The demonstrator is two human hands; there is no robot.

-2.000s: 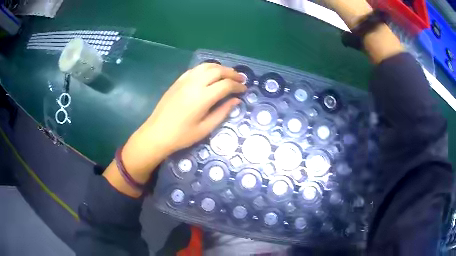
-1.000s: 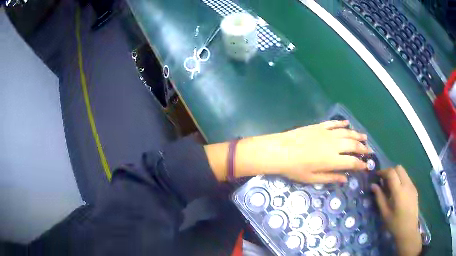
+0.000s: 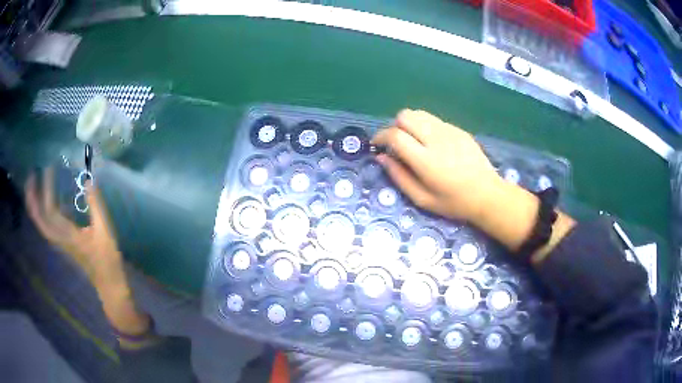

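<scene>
A clear blister tray lies in front of me with rows of round pockets. Three black round units with pale centres, one of them at the tray's corner, sit in its far row. My right hand is over that row with its fingertips beside the third unit. A dark bit shows at the fingertips; whether they grip a unit is hidden. My left hand is blurred, left of the tray, with fingers spread and nothing seen in it. It is beside two white rings on clear film.
A pale roll stands by a dotted sheet at the upper left. A white strip crosses the green bench. A clear box, red bin and blue bin are at the upper right. A paper slip lies right.
The view has swung back over the tray. My left hand has left the tray for the rings at the left. My right hand came from the upper right and is at the far row.
</scene>
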